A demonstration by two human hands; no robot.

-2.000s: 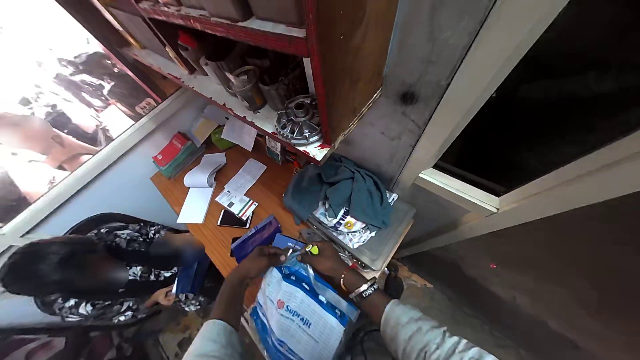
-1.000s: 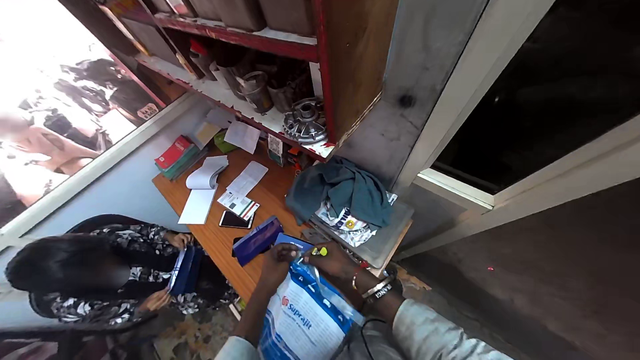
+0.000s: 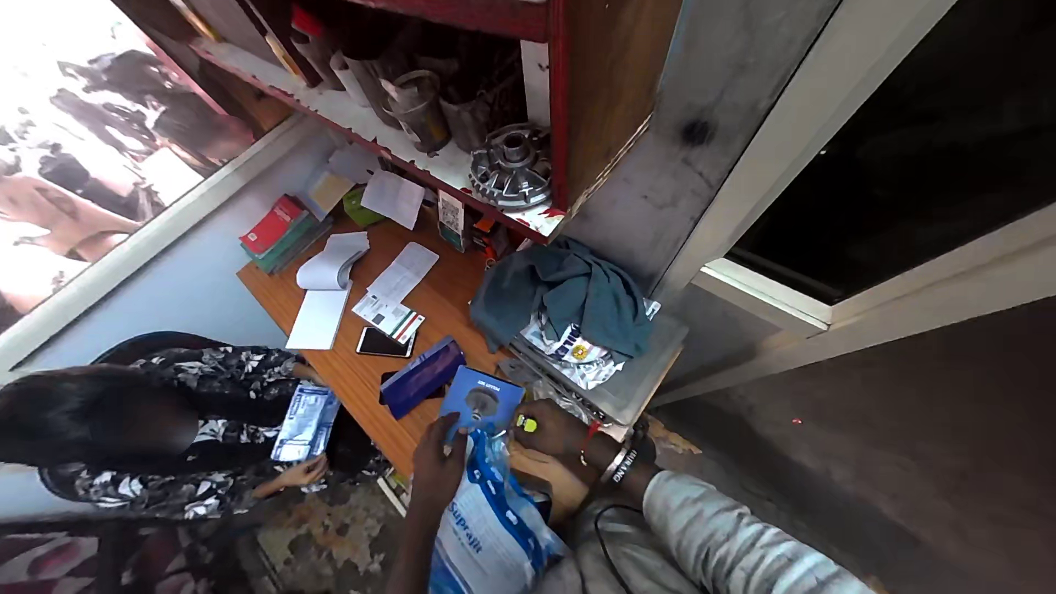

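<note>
My left hand [image 3: 439, 462] pinches the top edge of a blue and white Suprajit plastic packet [image 3: 487, 528], which hangs below the desk edge. Across from it, my right hand [image 3: 551, 429] is closed on a small yellow-green item [image 3: 525, 423] near the packet's top corner; what else it grips is hidden. Just beyond both hands a blue box [image 3: 483, 394] with a picture of a round part lies on the desk. A purple-blue box [image 3: 425, 377] stands beside it, close to a phone [image 3: 385, 341].
A seated person [image 3: 190, 429] at the left holds a blue and white packet [image 3: 305, 421]. The wooden desk [image 3: 363, 379] bears an open notepad [image 3: 322, 313] and papers. Dark green cloth [image 3: 569, 289] lies at its right end, below a red-edged shelf [image 3: 429, 169] with a metal part [image 3: 511, 165].
The packet in my hands has tilted and sunk lower, and the blue box beyond it shows more fully. The seated person's item now shows a blue and white face.
</note>
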